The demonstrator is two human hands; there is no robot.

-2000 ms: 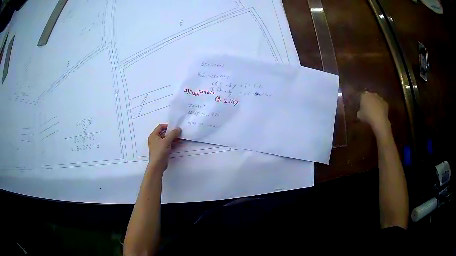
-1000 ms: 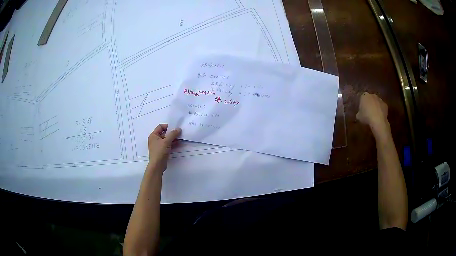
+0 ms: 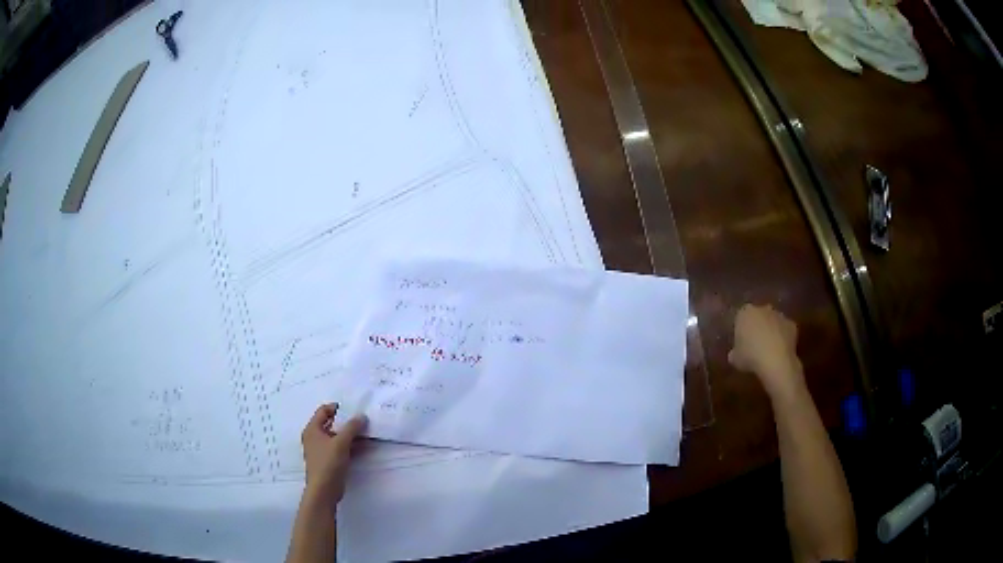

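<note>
A white note sheet [image 3: 528, 385] with blue and red handwriting lies tilted over the near right part of the large white paper marker [image 3: 330, 121], which has printed pattern outlines. My left hand [image 3: 330, 445] pinches the sheet's lower left corner between thumb and fingers. My right hand [image 3: 765, 341] rests closed on the brown table, just right of the sheet and not touching it. I see nothing held in it, but its palm side is hidden.
A clear ruler [image 3: 649, 187] lies between marker and metal rail [image 3: 794, 148]. Beyond the rail are cream cloth [image 3: 863, 33] and a small packet [image 3: 878, 207]. A flat strip [image 3: 105, 138] and scissors [image 3: 168, 34] lie on the marker. A white roll [image 3: 907, 512] is at lower right.
The view has tilted up and shifted right, so everything sits lower and further left, and the scissors and more of the cream cloth show. Both hands keep the same pose beside the sheet.
</note>
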